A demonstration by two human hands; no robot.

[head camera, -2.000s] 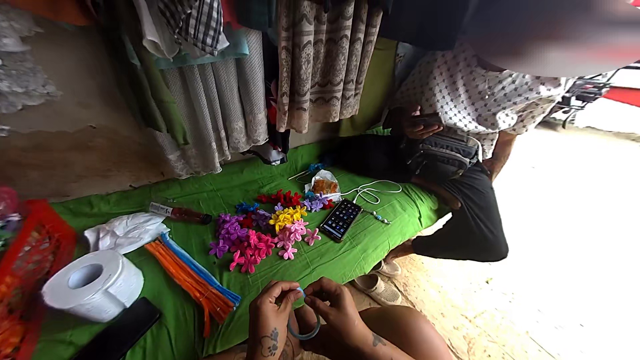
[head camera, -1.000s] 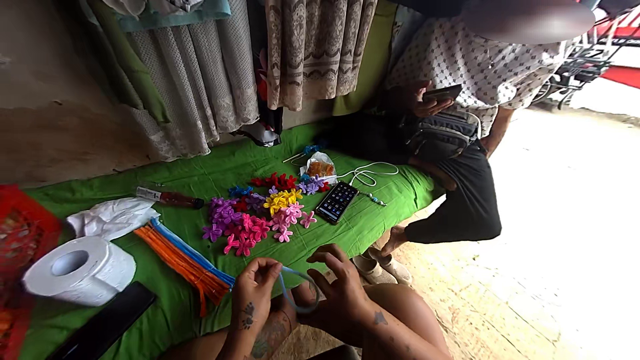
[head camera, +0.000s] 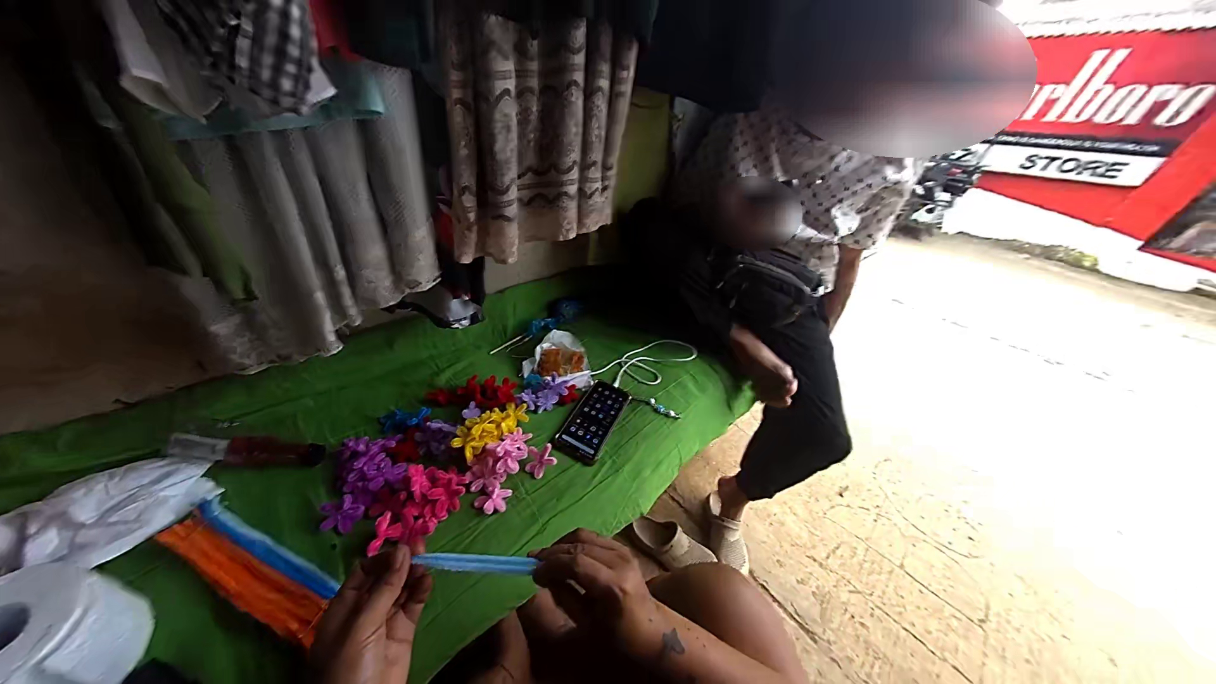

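Note:
A light blue pipe cleaner (head camera: pixel 475 563), doubled into a narrow flat loop, is stretched between my two hands. My left hand (head camera: pixel 375 603) pinches one end between thumb and finger. The other end is inside the closed fingers of my right hand (head camera: pixel 594 579). Beyond them, on the green cloth, lies a heap of small pipe-cleaner flowers: purple (head camera: pixel 366 470), hot pink (head camera: pixel 423 494), light pink (head camera: pixel 503 461), yellow (head camera: pixel 489 429) and red (head camera: pixel 484 389). To the left, a bundle of orange pipe cleaners (head camera: pixel 242 575) lies beside blue pipe cleaners (head camera: pixel 266 546).
A smartphone (head camera: pixel 592 421) with a white cable (head camera: pixel 651 359) lies right of the flowers. A paper roll (head camera: pixel 90 622), a white plastic bag (head camera: pixel 109 508) and a bottle (head camera: pixel 247 450) are at left. Another person (head camera: pixel 793 380) sits at the right, above slip-on shoes (head camera: pixel 670 543). Curtains (head camera: pixel 541 142) hang behind.
The blue pipe cleaner was an open round loop one second ago; now it is drawn out long and narrow between my hands. My right hand has closed on its end.

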